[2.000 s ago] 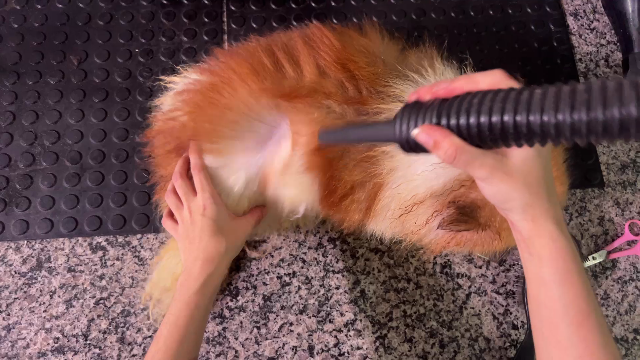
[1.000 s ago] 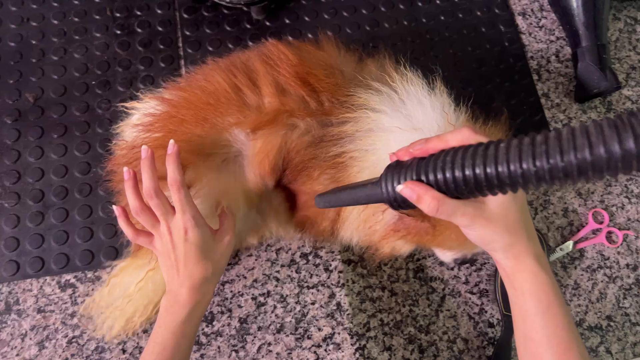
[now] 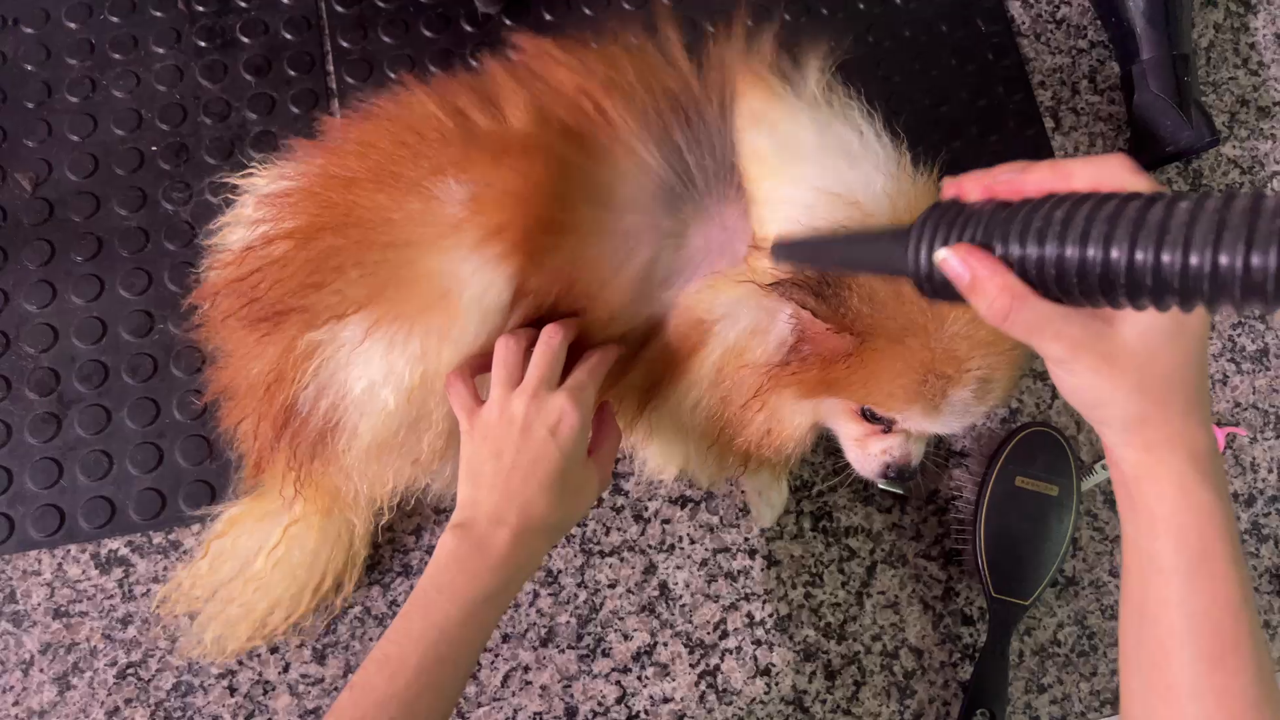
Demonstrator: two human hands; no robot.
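Observation:
A small orange and cream long-haired dog (image 3: 430, 250) lies on its side or crouches, its head at the right, facing down toward the table. My right hand (image 3: 1090, 300) grips a black ribbed dryer hose (image 3: 1080, 250). The hose's narrow nozzle (image 3: 845, 252) points left at the dog's neck, where the fur is blown apart and pink skin shows. My left hand (image 3: 530, 420) rests on the dog's flank, fingers bent into the fur and holding no tool. The fingertips are partly hidden in the coat.
A black rubber mat with round studs (image 3: 90, 330) lies under part of the dog, over a speckled granite surface (image 3: 640, 620). A black pin brush (image 3: 1028, 520) lies below the dog's head. Pink-handled scissors (image 3: 1095, 474) are mostly behind my right forearm. A black blow dryer (image 3: 1160, 90) is top right.
My left hand has moved from the dog's rump to its flank. The nozzle has moved up the body to the neck. The dog's face and the brush now show.

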